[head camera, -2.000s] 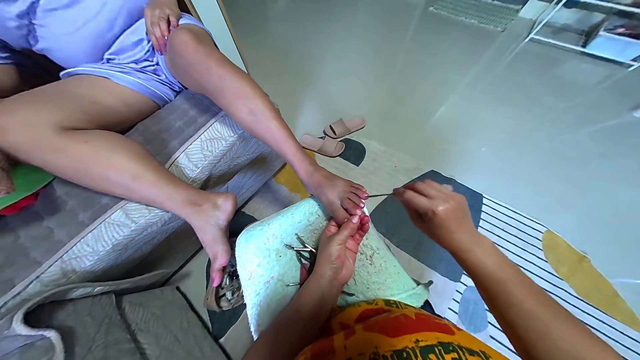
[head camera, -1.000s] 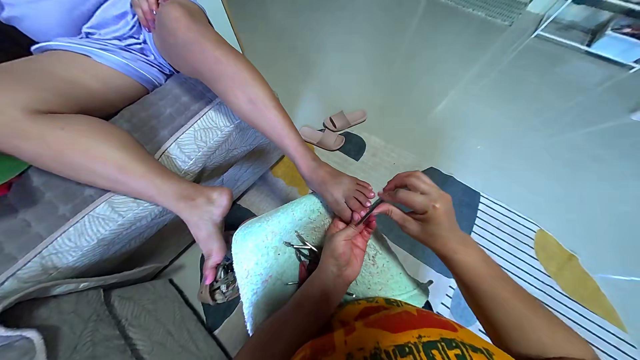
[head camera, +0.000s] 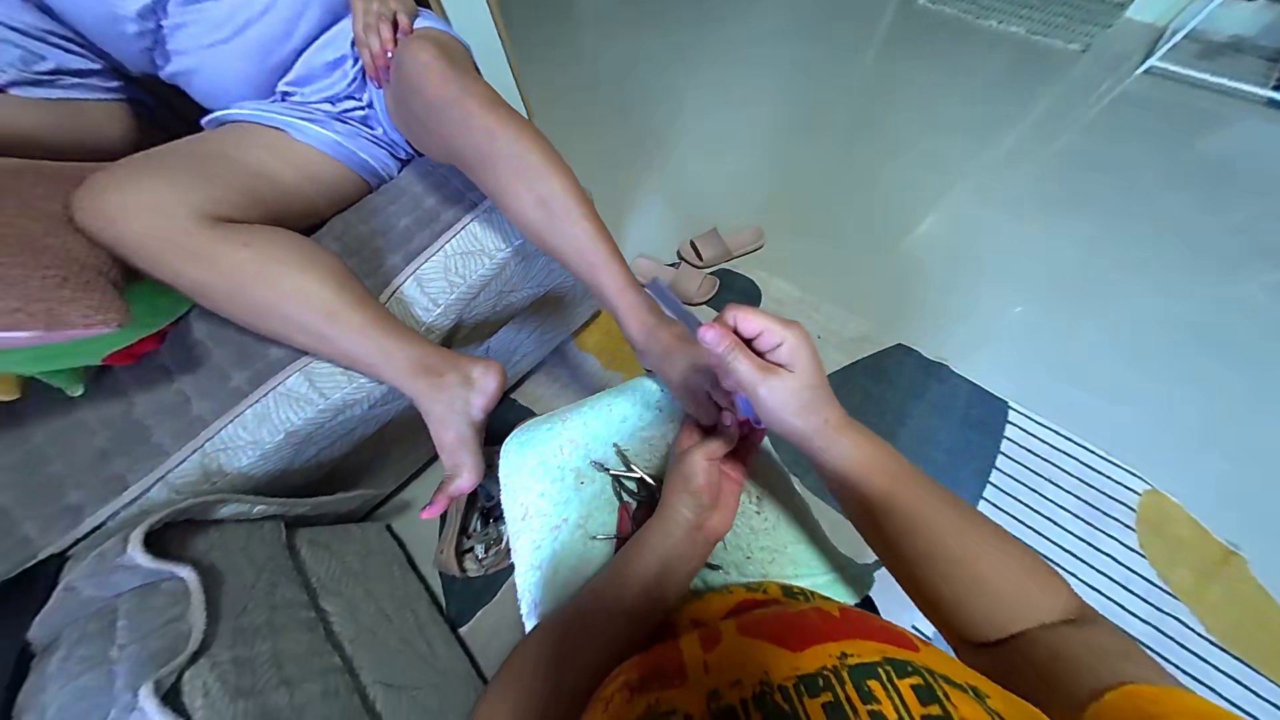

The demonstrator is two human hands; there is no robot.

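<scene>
My right hand (head camera: 775,370) is closed around a flat, bluish, translucent nail file (head camera: 672,303), which lies across the toes of a seated person's foot (head camera: 685,365). Just below, my left hand (head camera: 708,480) holds the toes of that foot from the front. The foot rests at the far edge of a pale green towel (head camera: 560,500) spread over my lap. Metal nippers (head camera: 630,468) and other small tools, some with red handles, lie on the towel beside my left wrist, which partly hides them.
The person's other foot (head camera: 460,410) hangs beside the mattress (head camera: 300,410), above a bag of metal items (head camera: 480,530). Tan slides (head camera: 720,247) stand on the patterned rug (head camera: 1060,500) beyond. A folded grey pad (head camera: 320,610) lies at lower left.
The thin dark tool seen earlier in my right hand is gone from it, and the bluish file is there now. My left hand still holds the toes.
</scene>
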